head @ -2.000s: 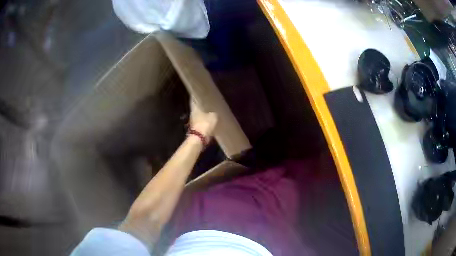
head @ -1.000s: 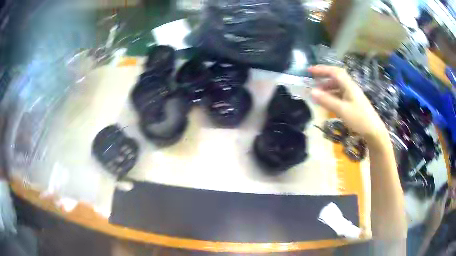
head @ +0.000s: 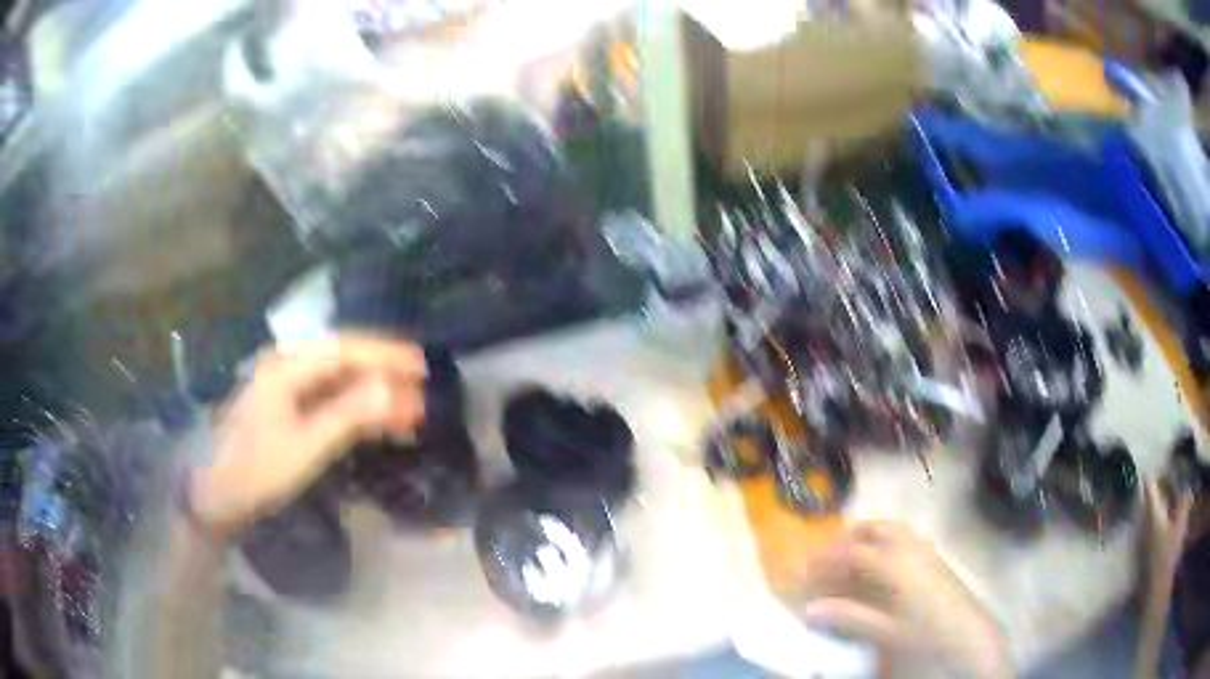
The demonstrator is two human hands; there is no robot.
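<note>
The view is blurred. Black rounded shells, probably ear-cup housings (head: pixel 547 551), lie on the whitish table (head: pixel 677 531), one with a bright shine. My left hand (head: pixel 319 425) is above the shells at the left, fingers bent; blur hides whether it holds anything. My right hand (head: pixel 909 597) is low at the right, by the orange-yellow strip (head: pixel 783 531), with thumb and fingers apart and nothing visible in it. Dark ring parts (head: pixel 809 474) lie just beyond it. A white piece (head: pixel 803 647), probably tissue, is left of this hand.
A large clear bag with dark contents (head: pixel 465 212) stands behind the shells. A tangled heap of wired parts (head: pixel 849 332) lies right of centre, with more black parts (head: pixel 1048 358) beyond. A blue bin (head: pixel 1048 199), a brown carton (head: pixel 823 100) and a pale post (head: pixel 668 120) are farther back.
The view has swung right and up, showing more of the wired heap and blue bin. My left hand has come into view over the shells. My right hand is now lower, nearer the table's front.
</note>
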